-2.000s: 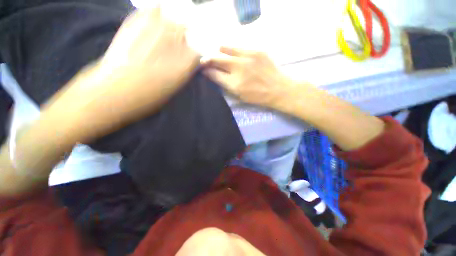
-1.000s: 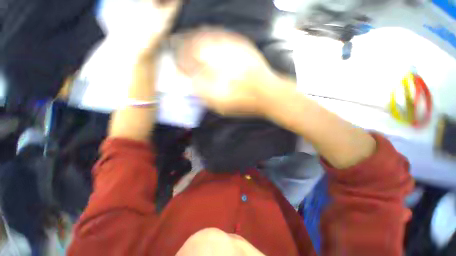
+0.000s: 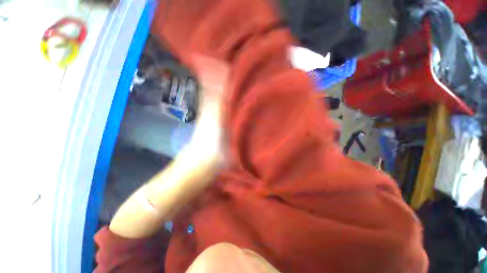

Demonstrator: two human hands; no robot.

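My left hand (image 3: 212, 114) is blurred. Its bare forearm, with a thin band at the wrist, comes up from the lower left, and the hand lies against my right sleeve (image 3: 288, 128). Its fingers cannot be made out, nor whether they grip the sleeve. My right arm stretches up to the top edge in the rust-red sleeve; my right hand is out of the picture. No work piece shows in my left hand. The scissors' yellow and red loops (image 3: 64, 41) lie on the white table at the upper left.
The table's blue-trimmed edge (image 3: 109, 133) runs down the left side. Black cloth (image 3: 323, 26) lies at a blue basket (image 3: 342, 72) at the top. A red container (image 3: 392, 85) with grey cloth stands at the upper right by a wooden post (image 3: 431, 154). Dark cloth lies lower right.
The view has swung right. Both hands have left the black garment, which is out of view. My left arm now crosses my body, and my right arm reaches up out of the picture.
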